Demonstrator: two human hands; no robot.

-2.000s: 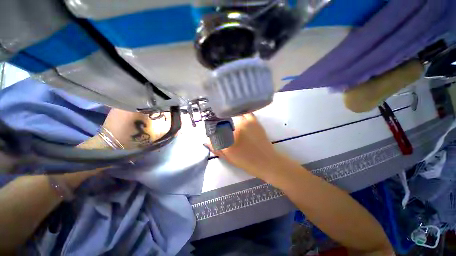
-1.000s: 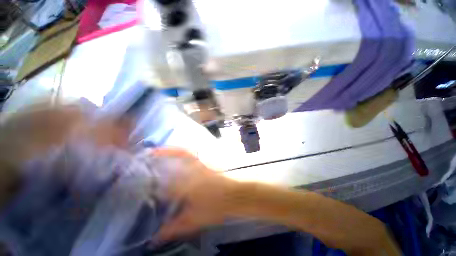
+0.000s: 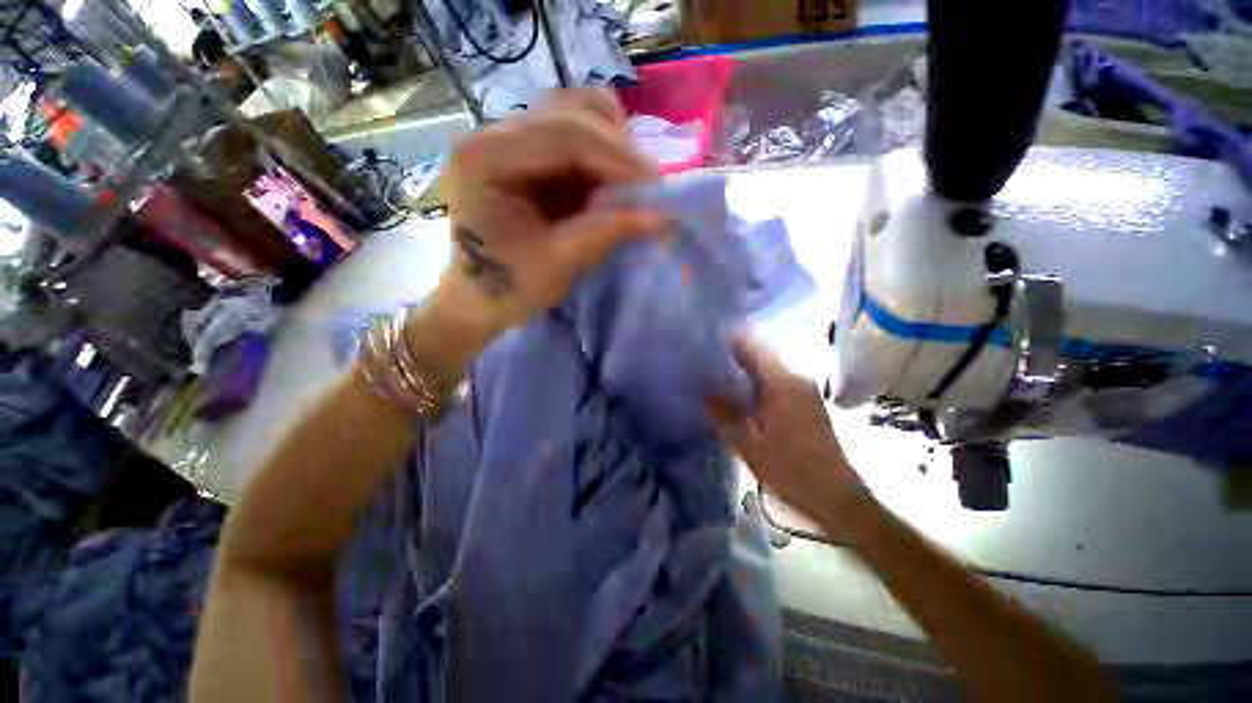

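Note:
The light blue garment (image 3: 522,481) hangs in long folds from both hands, over the table's front edge and down to the lap. My left hand (image 3: 549,192) is raised at upper centre and grips the cloth between thumb and fingers. My right hand (image 3: 783,426) is lower and to the right, holding the cloth's right side; some of its fingers are hidden. The white sewing machine (image 3: 920,261) with a blue stripe stands right of the garment. The dark grey ribbed block (image 3: 980,475) sits under its head, away from both hands.
A pink tray (image 3: 680,103) lies behind my left hand. Thread cones (image 3: 110,103) stand on a rack at upper left. Heaped dark blue cloth (image 3: 117,604) lies at lower left. Purple cloth (image 3: 1181,419) hangs at the machine's right. The grey ruler-marked edge (image 3: 851,659) runs along the table front.
The view has swung left and up. Both hands are away from the needle area. The garment has left the machine and is lifted, with my left hand raised high.

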